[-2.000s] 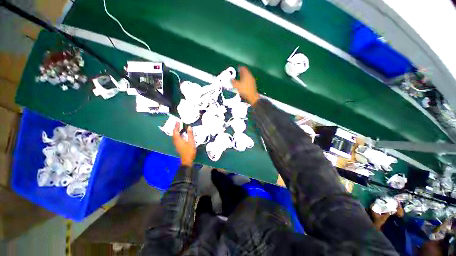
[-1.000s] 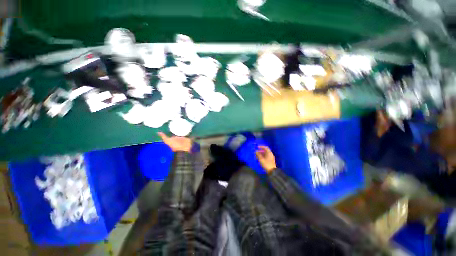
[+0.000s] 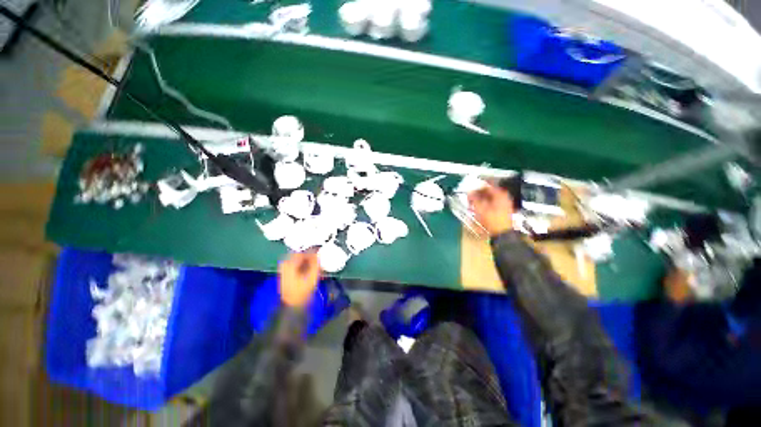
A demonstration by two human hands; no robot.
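White rounded camera housings [image 3: 335, 213] lie in a loose pile on the green bench. My left hand [image 3: 299, 279] is blurred at the bench's front edge, just left of the nearest housing; its grip is unclear. My right hand [image 3: 494, 208] is over the tan mat's upper left, against a white unit with thin antennas [image 3: 469, 185] and partly covering it; whether the fingers are closed on it cannot be told. Another white unit with antennas [image 3: 429, 197] lies between the pile and my right hand.
A screw feeder [image 3: 541, 193] stands on the tan mat [image 3: 576, 265]. A dark bar crosses the left. One unit [image 3: 466, 107] lies on the green conveyor. A blue bin [image 3: 200, 334] of white parts is below left. Blue stools are under the bench. A neighbour's hand [image 3: 677, 285] is at right.
My right hand has gone from the pile down beside my lap, then up to the antenna unit by the mat. My left hand has dropped from the pile to the bench edge. The camera view has shifted.
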